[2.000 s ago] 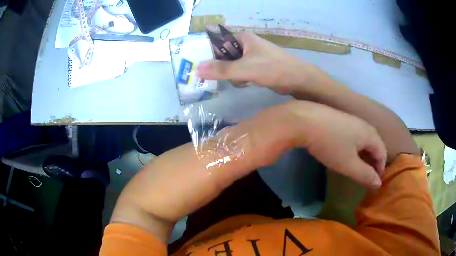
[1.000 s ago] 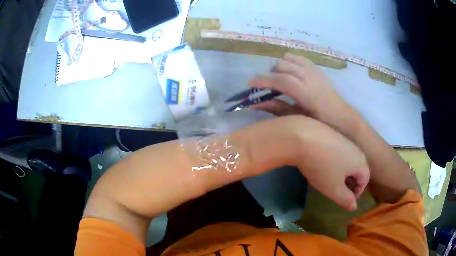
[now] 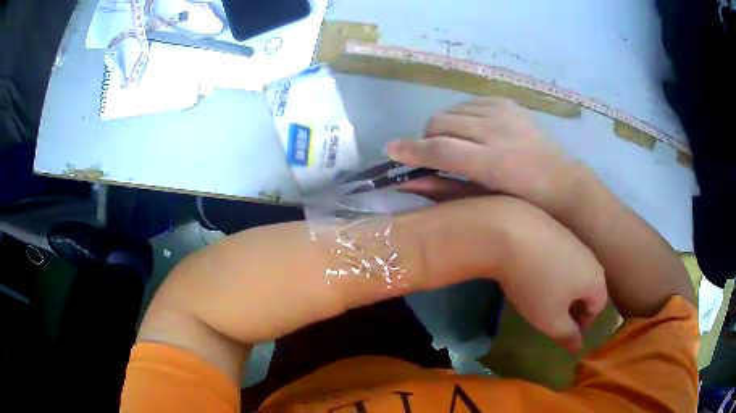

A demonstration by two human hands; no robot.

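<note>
A clear tape strip (image 3: 363, 262) is stuck to my left forearm, wrinkled and shiny. It runs up to a tape roll (image 3: 319, 129) with white and blue print, at the table's front edge. My left hand (image 3: 565, 302) is curled into a loose fist at the right, with nothing visible in it. My right hand (image 3: 476, 153) is behind the left forearm and holds dark snips (image 3: 387, 176). Their tips point left, at the tape just below the roll. Whether the blades touch the tape is hard to tell.
A pale tape measure (image 3: 516, 78) lies along brown tape (image 3: 403, 68) on the white table (image 3: 202, 153). A smartphone (image 3: 266, 12), papers, a grey stick (image 3: 202, 42) and a spiral notebook (image 3: 149, 89) lie at the upper left. Black cloth (image 3: 714, 161) is at the right.
My right hand has let go of the roll and moved down and right. The snips have turned from pointing up to pointing left and moved to the tape below the roll.
</note>
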